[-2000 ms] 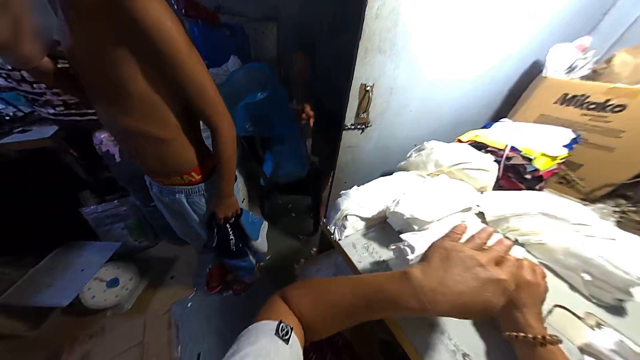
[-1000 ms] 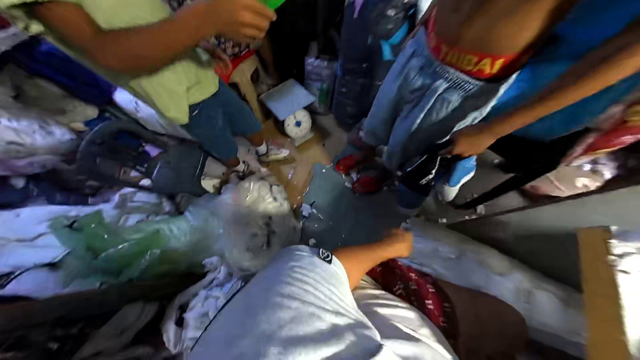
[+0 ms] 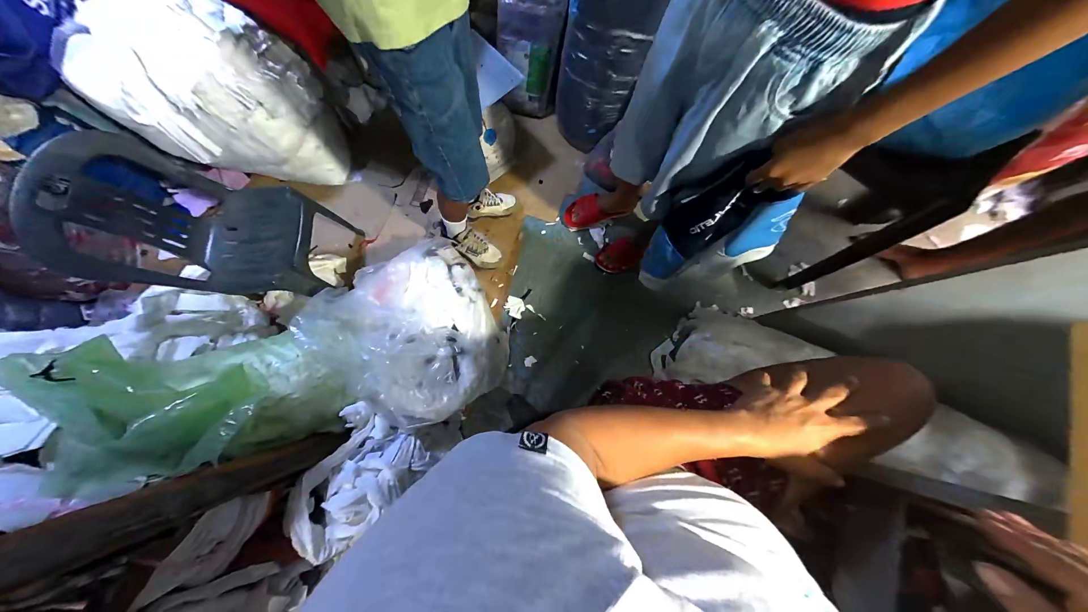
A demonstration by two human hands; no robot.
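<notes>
My left hand [image 3: 799,416] rests on my bare leg near the knee [image 3: 901,395], its fingers spread and nothing held. The forearm reaches out from a white sleeve [image 3: 489,484] with a small dark tag, across dark red patterned shorts [image 3: 663,395]. Blurred skin-toned shapes lie in shadow at the bottom right; whether one of them is my right hand cannot be told. Left of my sleeve are white cloth strips [image 3: 365,476] and a clear plastic bag [image 3: 416,331] with white stuff inside.
A dark plastic chair [image 3: 255,234] lies tipped at left, near a stuffed white sack [image 3: 204,93] and green plastic sheeting [image 3: 127,408]. Two people stand ahead; one person's hand [image 3: 799,153] holds a dark item. Scraps litter the floor [image 3: 586,323]. A wooden beam [image 3: 170,514] crosses the lower left.
The view has swung left and down from the table with white cloth. My left hand, on my other hand over that cloth two seconds ago, is on my leg.
</notes>
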